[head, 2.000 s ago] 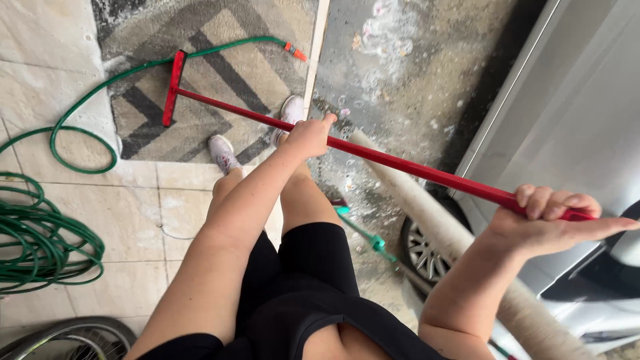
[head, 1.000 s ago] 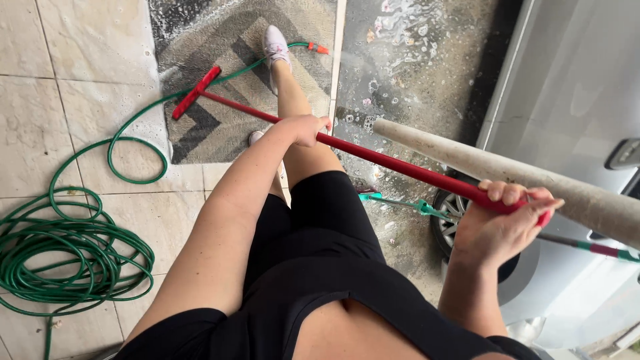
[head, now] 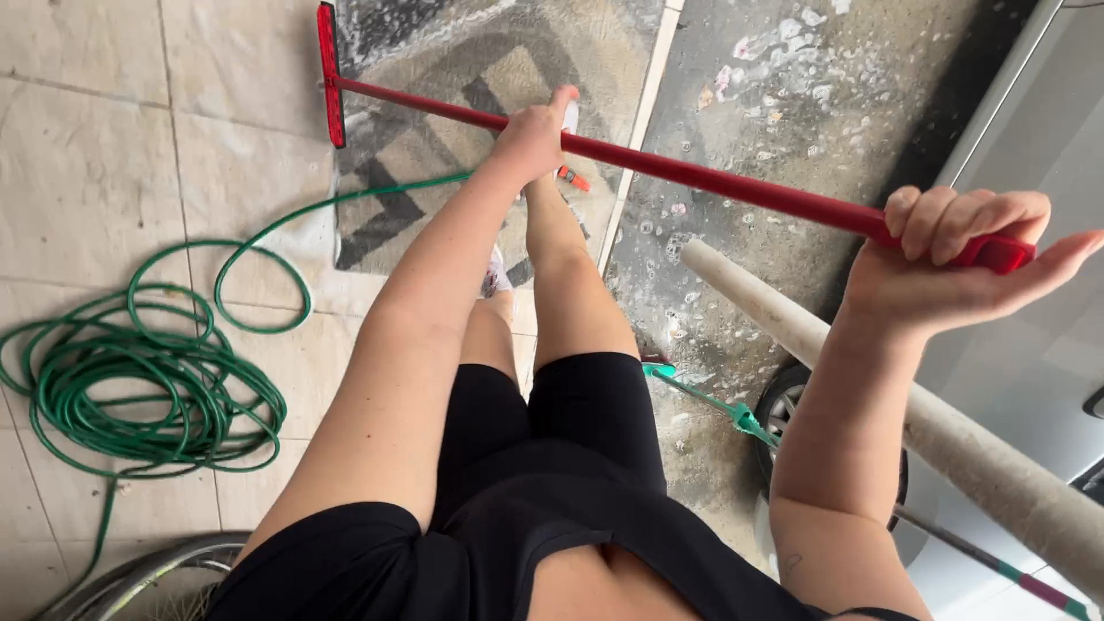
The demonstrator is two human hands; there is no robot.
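Observation:
My left hand (head: 533, 138) is closed around the middle of a red squeegee's pole (head: 716, 183). Higher up, my right hand (head: 962, 237) has its fingers wrapped over the red end of the pole, with the thumb stretched out. The squeegee's red head (head: 331, 78) lies at the left edge of a wet patterned rug (head: 414, 147), where rug and tiles meet. A green hose (head: 302, 197) runs across the rug under my left forearm; its orange connector (head: 573, 178) shows close to my leg.
Coiled green hose (head: 155, 397) lies on the tiles at left, above a bicycle wheel (head: 164, 578). A pale column or pipe (head: 975, 453) slants across the right side, beside a silver car (head: 1018, 345). A turquoise-fitted broom or mop (head: 742, 418) and soapy concrete (head: 776, 95) are there too.
The squeegee head, over the rug a second ago, is now at its left edge. My right hand's thumb has stretched out from the pole. The view has shifted.

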